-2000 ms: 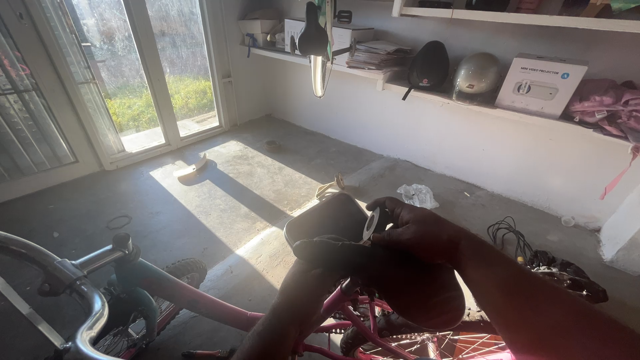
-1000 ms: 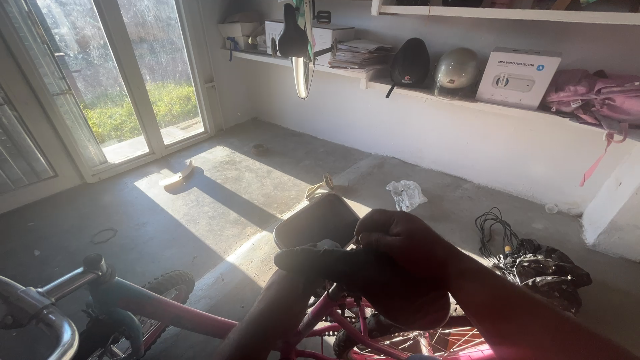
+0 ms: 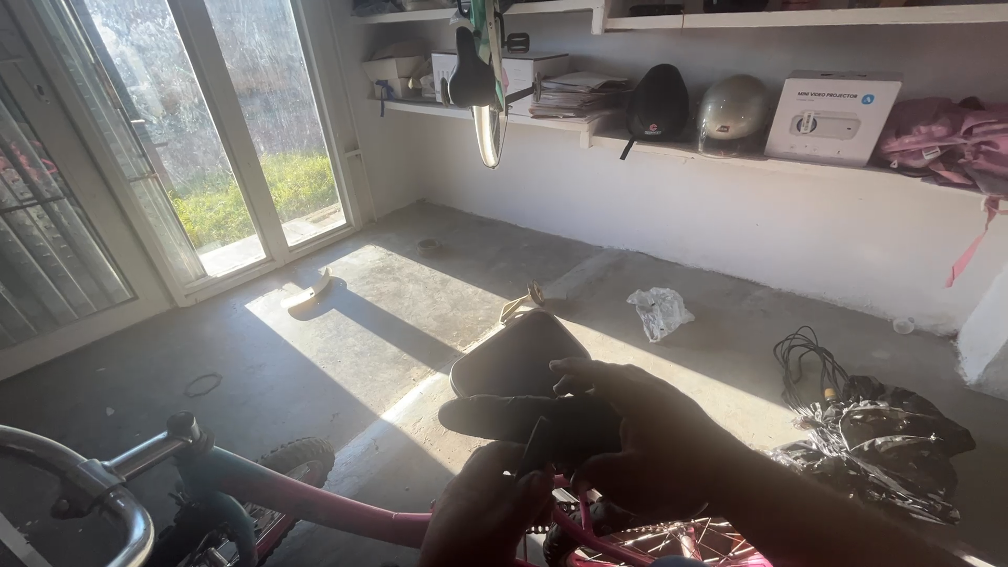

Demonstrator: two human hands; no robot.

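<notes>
My left hand (image 3: 492,504) is low in the middle of the head view, its fingertips closed on a small dark flat piece (image 3: 535,447). Close against it on the right, my right hand (image 3: 654,441) has bent fingers around a dark area, with one long finger stretching left; shadow hides what it may hold. Just beyond the fingers lies a dark, smooth thing with rounded corners (image 3: 516,358), whose kind I cannot tell. Beneath both hands is a bicycle with a pink and teal frame (image 3: 315,500) and a chrome handlebar (image 3: 130,512).
On the concrete floor lie a curved pale piece (image 3: 309,293), a small bracket-like part (image 3: 521,303), crumpled clear plastic (image 3: 661,313) and a black plastic bag (image 3: 890,441) beside cables. A wall shelf (image 3: 709,157) holds helmets and boxes. Another bicycle's saddle (image 3: 471,72) hangs above.
Two seconds ago a pale round thing showed at my right fingers; it is not visible now. My left hand has moved from beneath the right hand to its lower left.
</notes>
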